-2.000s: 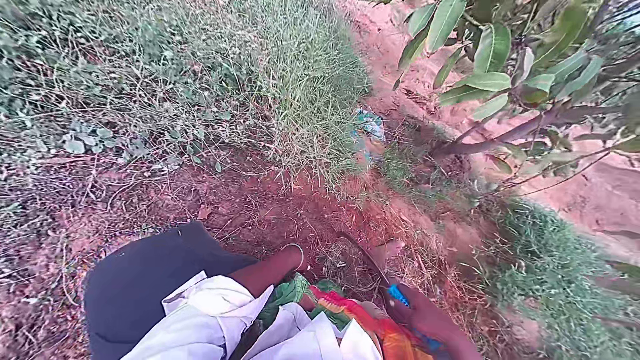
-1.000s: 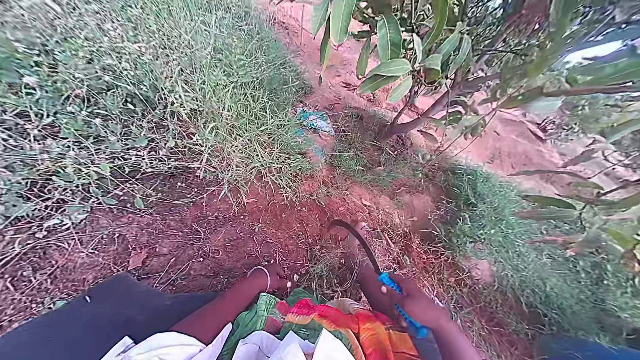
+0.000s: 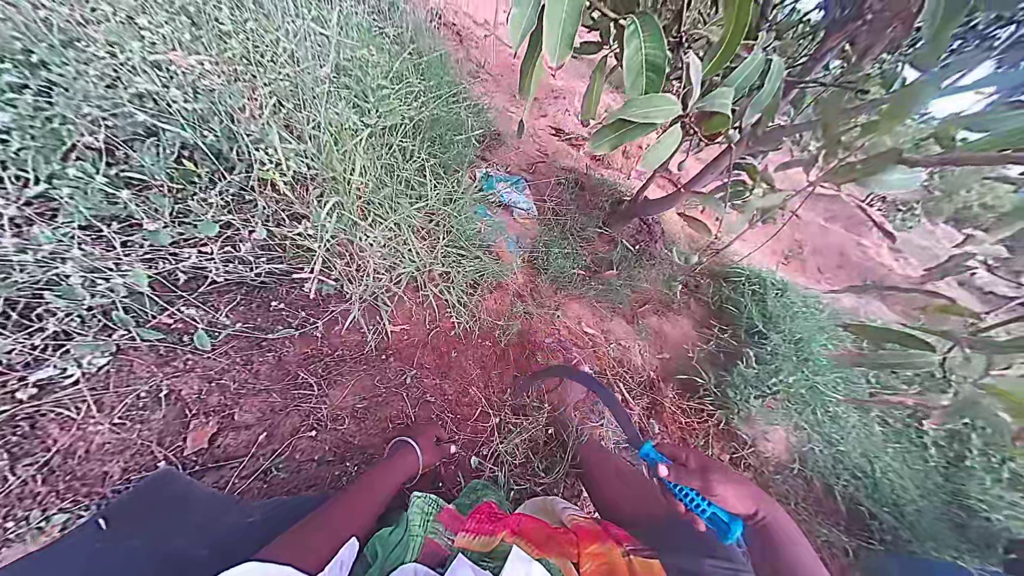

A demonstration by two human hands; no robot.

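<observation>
My right hand [image 3: 708, 480] is closed around the blue handle of a sickle [image 3: 604, 396]. The dark curved blade points up and to the left, over the ground near my foot. My left hand [image 3: 430, 446], with a pale bangle at the wrist, is low over the soil beside a tuft of cut or pulled grass [image 3: 524, 444]. Its fingers are partly hidden, and whether they grip any grass cannot be told. Bright green, red and orange cloth [image 3: 512, 536] lies across my lap between the arms.
Dense grass and weeds [image 3: 320, 160] cover the upper left. A leafy tree branch [image 3: 688, 188] hangs in from the upper right. A blue and white plastic scrap [image 3: 508, 194] lies on the reddish soil ahead. More grass [image 3: 824, 408] grows at the right.
The sickle's handle and blade show more fully than two seconds ago, with my right hand still around it. My left hand remains low by the soil. The view has shifted to the right.
</observation>
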